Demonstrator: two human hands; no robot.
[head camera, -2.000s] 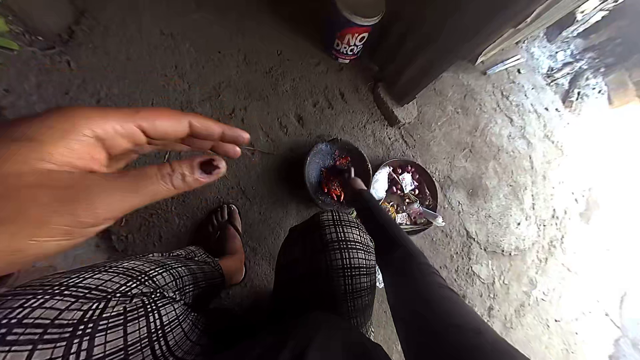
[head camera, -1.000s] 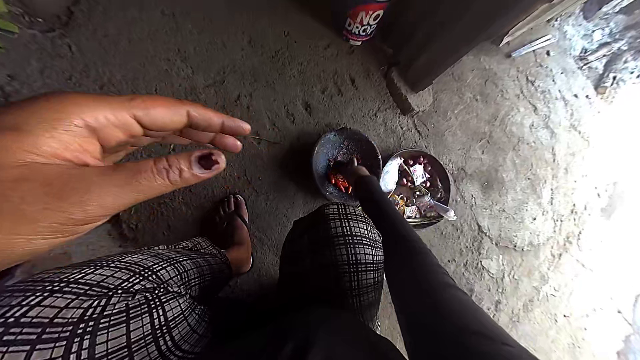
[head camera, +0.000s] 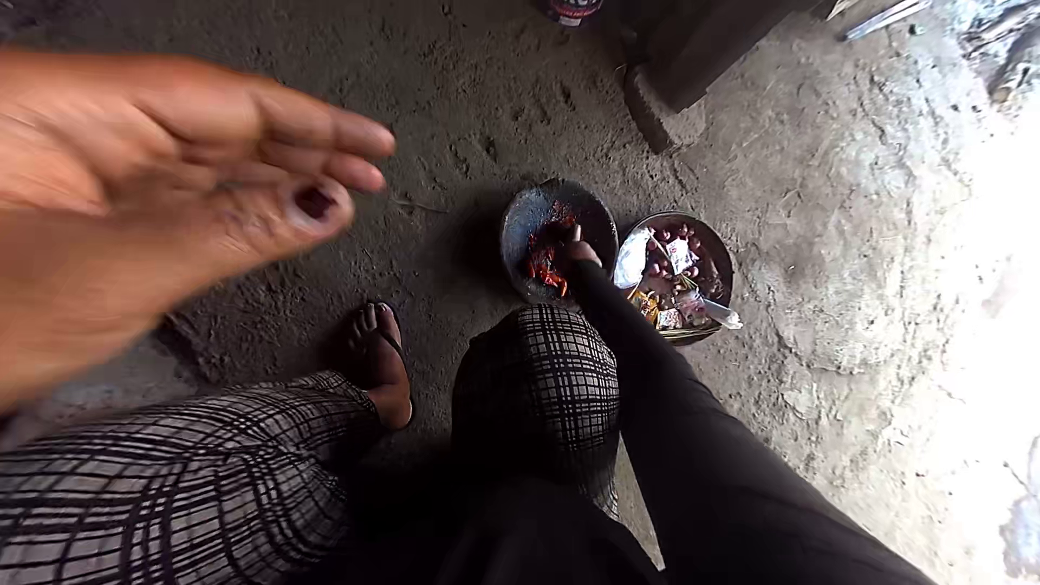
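Observation:
My left hand (head camera: 187, 179) is raised close to the camera at the left, palm partly showing, fingers stretched out, holding nothing; its thumbnail has a dark patch. My right hand (head camera: 582, 250), at the end of a black sleeve, reaches into a dark stone-like mortar bowl (head camera: 528, 223) on the ground. It grips what looks like a pestle, mostly hidden by the hand and shadow. Crushed red peppers (head camera: 546, 268) lie in the bowl around it. Just right of the bowl, a round tray (head camera: 725, 258) holds small red onions (head camera: 681, 236), sachets and a white plastic bag (head camera: 632, 258).
My sandalled foot (head camera: 380, 353) and checked trouser legs (head camera: 569, 366) are near the bowl. A concrete block (head camera: 670, 122) stands at the foot of a dark post (head camera: 707, 49). A labelled can (head camera: 573, 10) is at the top edge. Sticks (head camera: 887, 18) lie at the upper right.
My right hand has shifted about inside the bowl, and more of the red peppers shows than one second ago. My left hand remains raised and open.

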